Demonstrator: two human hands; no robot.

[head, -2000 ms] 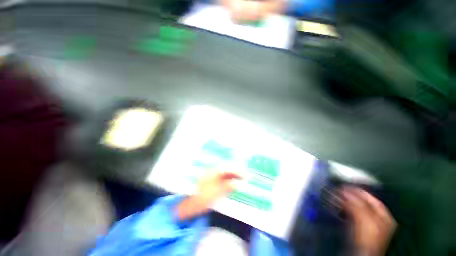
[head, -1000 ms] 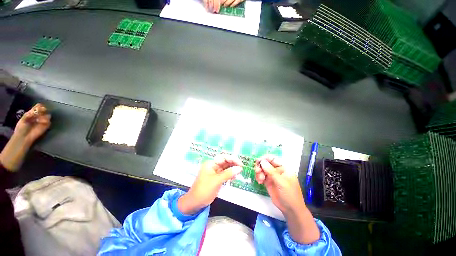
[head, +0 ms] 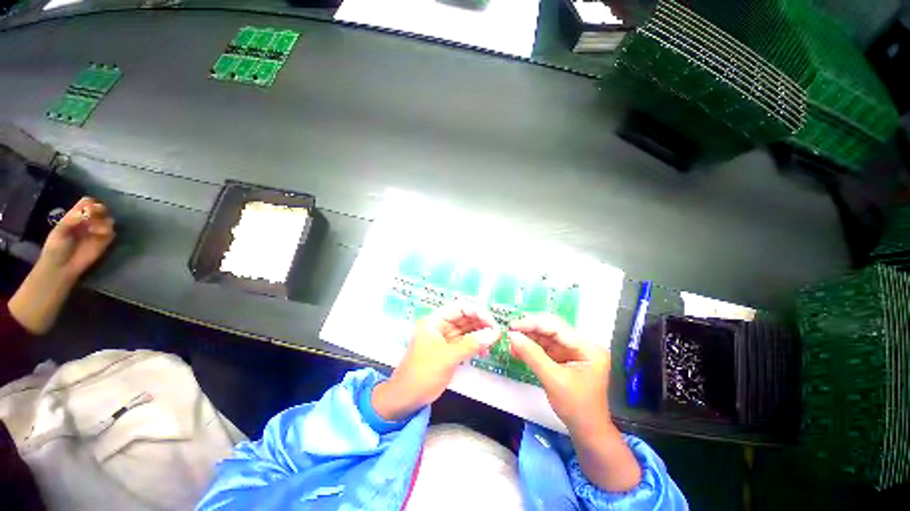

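A green PCB panel [head: 454, 282] lies on a bright white mat [head: 374, 309], its surface partly washed out by glare. My left hand [head: 444, 354] and my right hand [head: 559, 364] are close together over the panel's near middle part, thumbs and index fingers pinched. A tiny pale bit shows at my left fingertips; what it is cannot be told. Whether my right fingertips hold a part is too small to tell. My hands hide part of the panel's near side.
Black bin of white parts [head: 267, 240] at left; blue pen [head: 639, 339], bin of dark parts [head: 686, 369] and ribbed black block [head: 768, 374] at right. Stacked green boards [head: 848, 369] far right. Two panels [head: 255, 55] farther back. Another person's hand [head: 78, 240] at left.
My right hand has come from the dark-parts bin to the board beside my left hand. Over the last second the fingertips have drawn nearer each other. The view has shifted slightly.
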